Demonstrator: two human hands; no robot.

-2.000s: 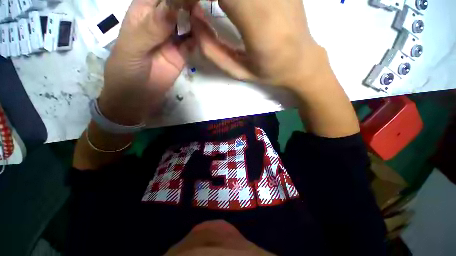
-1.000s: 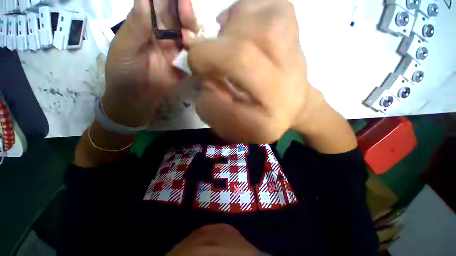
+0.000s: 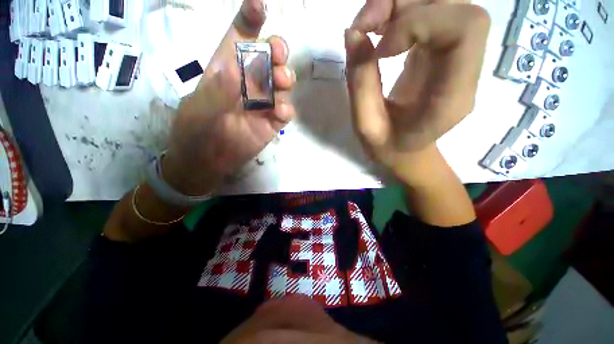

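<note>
A small rectangular display window [image 3: 256, 75] with a black border and a clear middle lies in my left hand [image 3: 225, 114], palm up, fingers curled along its right edge. My right hand [image 3: 424, 80] is raised to the right of it, apart from it, thumb and index fingertip close together; I cannot tell whether something tiny is between them. Another thin clear rectangle [image 3: 328, 68] lies on the table between the hands. A white piece with a dark rectangle [image 3: 189, 71] lies left of my left hand.
White housings with dark windows [image 3: 120, 67] stand in rows at the left. Units with round silver parts [image 3: 526, 62] stand in staggered rows at the right. A red plastic stool [image 3: 517, 216] is below the table's edge [image 3: 269, 189]. A red-white checked item [image 3: 12, 176] is at far left.
My right hand has moved away to the right from my left hand. The window now lies flat and fully visible in my left hand. The view has shifted, showing more of the table.
</note>
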